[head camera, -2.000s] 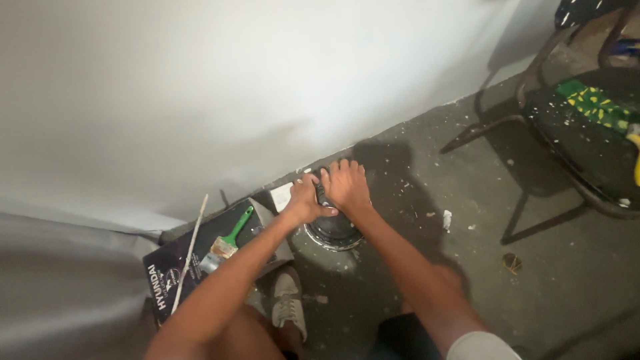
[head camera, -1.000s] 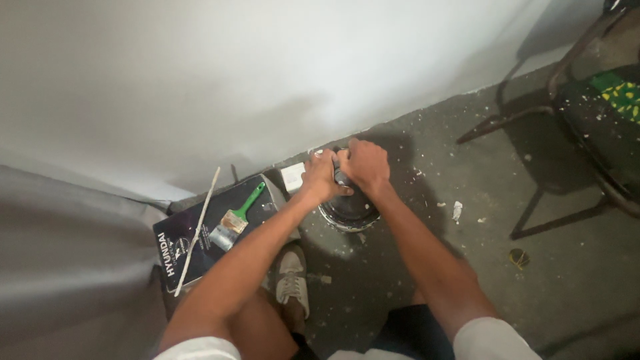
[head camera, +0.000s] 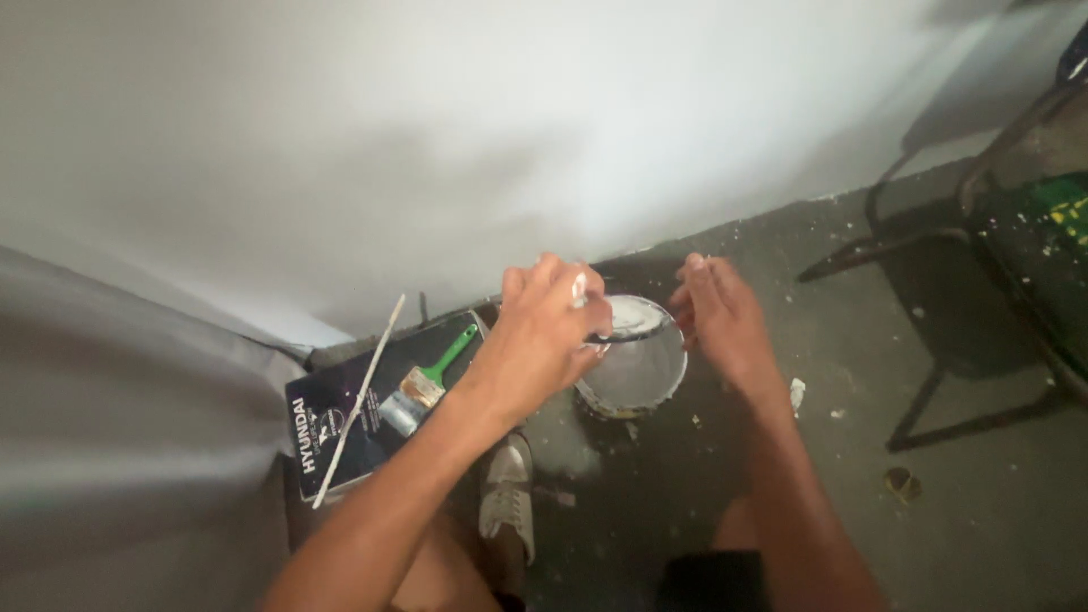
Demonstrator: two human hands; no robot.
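My left hand (head camera: pixel 557 319) grips the edge of a round lid (head camera: pixel 637 318), which is tilted above a paint bucket (head camera: pixel 633 378). White paint coats the lid's visible face and marks a finger of that hand. Pale paint or a whitish inner surface shows inside the bucket, which stands on the floor. Just right of the rim is my right hand (head camera: pixel 718 310), raised with nothing visible in it; its fingers are loosely bent. To the left, a paintbrush with a green handle (head camera: pixel 450 353) and a thin whitish stick (head camera: pixel 361 399) lie on a dark Hyundai box (head camera: pixel 340 382).
A white wall (head camera: pixel 510 153) rises behind the bucket. On the right, a dark metal-framed chair (head camera: pixel 1020 255) holds a green and yellow cloth (head camera: pixel 1071 208). Grey sheeting (head camera: pixel 127 408) hangs at the left. My shoe (head camera: pixel 507 493) is beside the box, on the paint-spotted floor (head camera: pixel 850 476).
The lid has come off the bucket and is in my left hand, showing the whitish inside. My right hand has moved away to the right; earlier both hands were together on the closed lid.
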